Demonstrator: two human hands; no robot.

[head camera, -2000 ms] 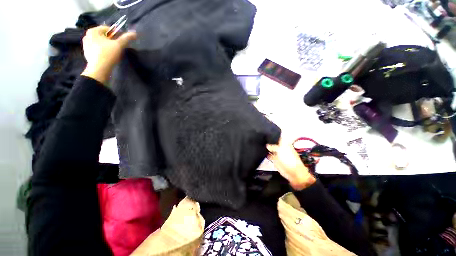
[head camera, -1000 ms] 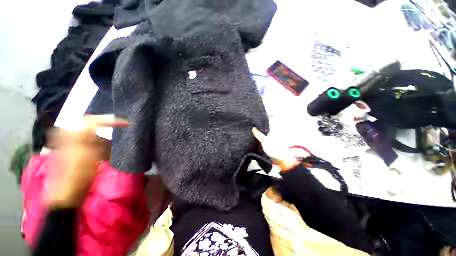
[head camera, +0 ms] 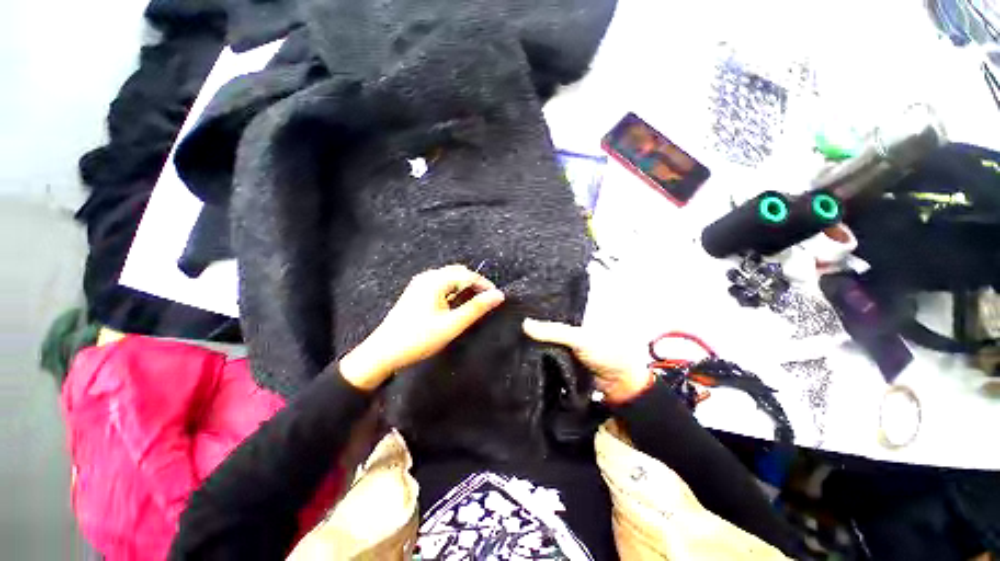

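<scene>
A dark grey-black nubby jacket lies over the table and my lap, with a small white patch on it. My left hand is over the lower part of the jacket, fingers curled around a small tool, apparently thread snips; a thin bright tip shows above the fingers. Most of the tool is hidden. My right hand holds the jacket at its right edge, thumb on top and the other fingers partly hidden by cloth. The fingertips of both hands are close together but apart.
On the white table to the right are a phone, black thread cones, red-handled scissors, a tape roll and a black bag. Dark garments lie at left, a pink-red padded coat below them.
My left hand has come down from the upper left and in over the jacket's lower middle. The jacket lies flatter than at first. My right hand stays at its right edge.
</scene>
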